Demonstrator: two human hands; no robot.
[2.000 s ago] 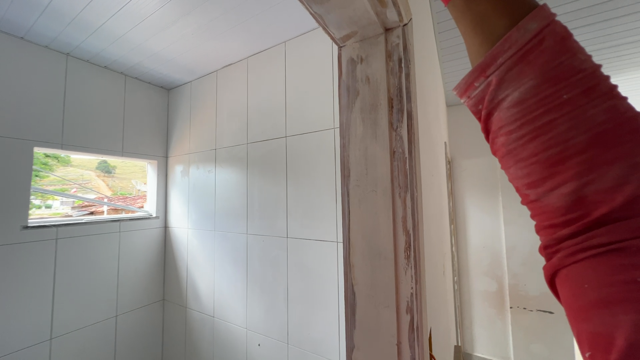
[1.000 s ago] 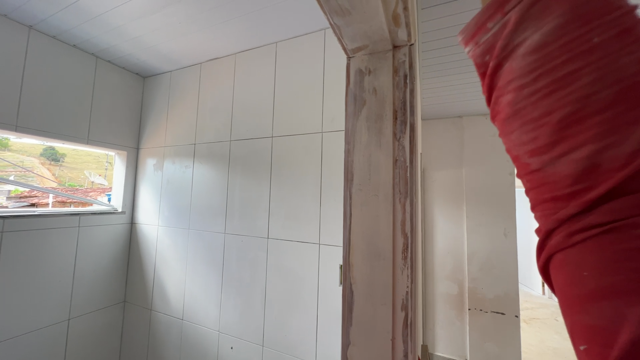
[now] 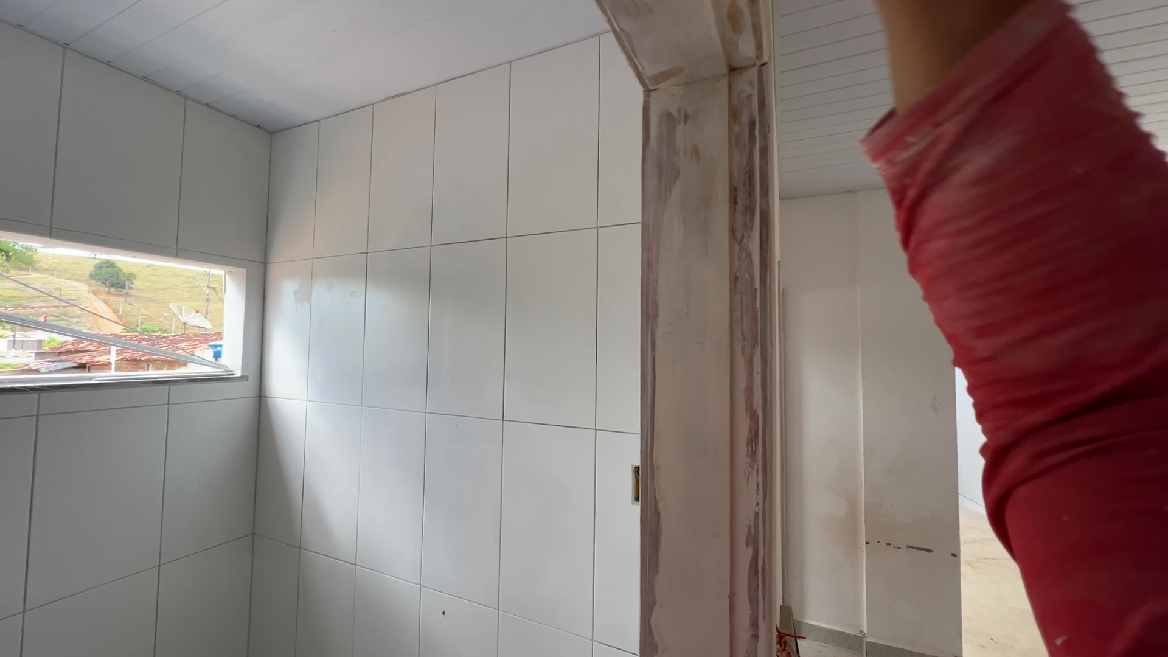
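My right forearm, in a dusty red sleeve (image 3: 1049,310), rises along the right side of the head view. Its hand is beyond the top edge, so what it holds or touches is hidden. My left hand is out of view. Left of the sleeve stands a wooden door frame jamb (image 3: 689,365), with patchy whitish coating and bare brownish streaks. The frame's head piece (image 3: 671,41) meets the jamb near the top of the view.
White wall tiles (image 3: 461,328) line the room at left, with a small window opening (image 3: 119,315) there. An open electrical box (image 3: 636,484) sits beside the jamb. Beyond the doorway are a stained wall (image 3: 821,411) and a slatted ceiling (image 3: 830,100).
The red-sleeved arm stays raised at the right, shifting a little, with a bit of bare forearm visible again at the top. The view has swung slightly.
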